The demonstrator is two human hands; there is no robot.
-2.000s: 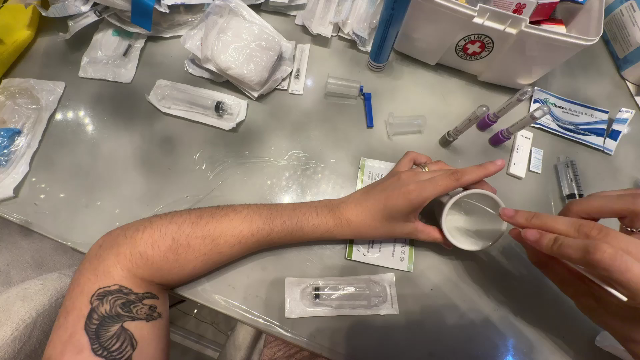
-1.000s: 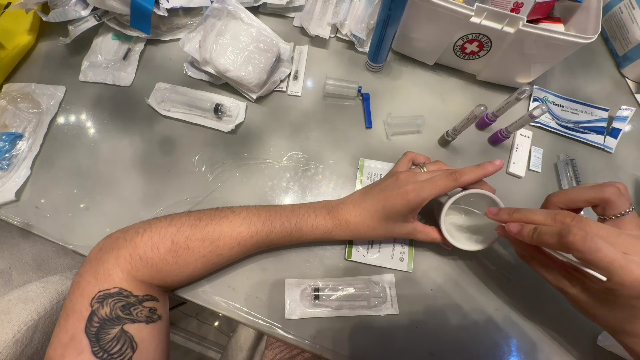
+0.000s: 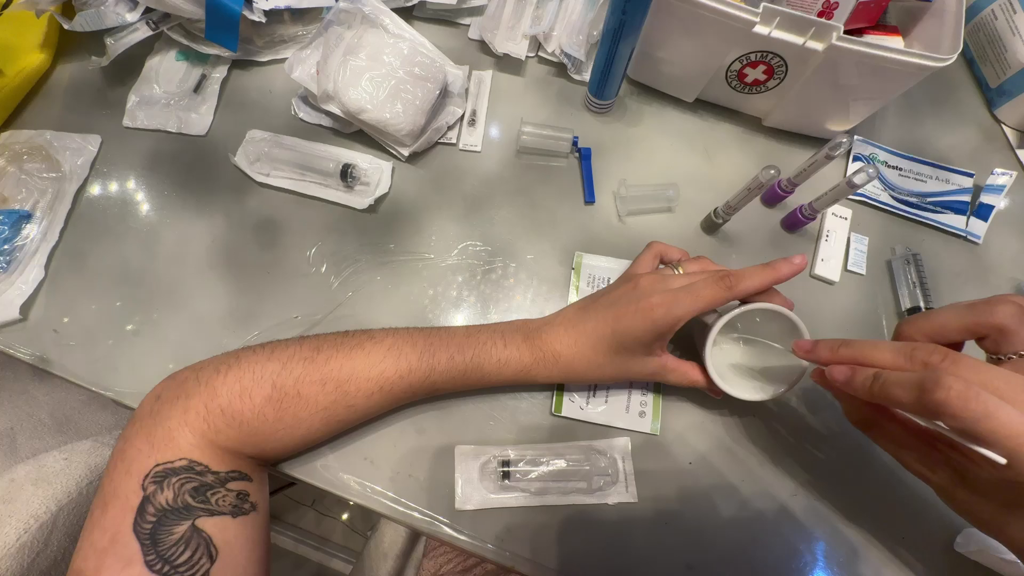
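Observation:
My left hand (image 3: 680,316) grips a white cup (image 3: 756,352) from its left side, index finger stretched out past the rim. Whitish contents show inside the cup. My right hand (image 3: 920,384) is at the cup's right rim, its fingers pinching a thin white stick or handle, partly hidden, whose tip reaches into the cup. A green-edged printed sachet (image 3: 612,408) lies partly under my left wrist. Nearer the table's front edge lies a packaged syringe (image 3: 546,474). Beyond my right hand is an unwrapped syringe (image 3: 910,280), and a rapid test cassette (image 3: 832,244) lies beyond the cup.
Several capped blood tubes (image 3: 740,198) stand behind the cup. A clear plastic tube (image 3: 646,198) and a blue-hinged needle holder (image 3: 546,138) lie further left. A white first-aid box (image 3: 800,72), a blue cylinder (image 3: 614,56) and packaged gauze (image 3: 384,76) are at the back.
My right hand has shifted slightly at the cup's rim, its fingers at a different angle. My left hand has stayed around the cup.

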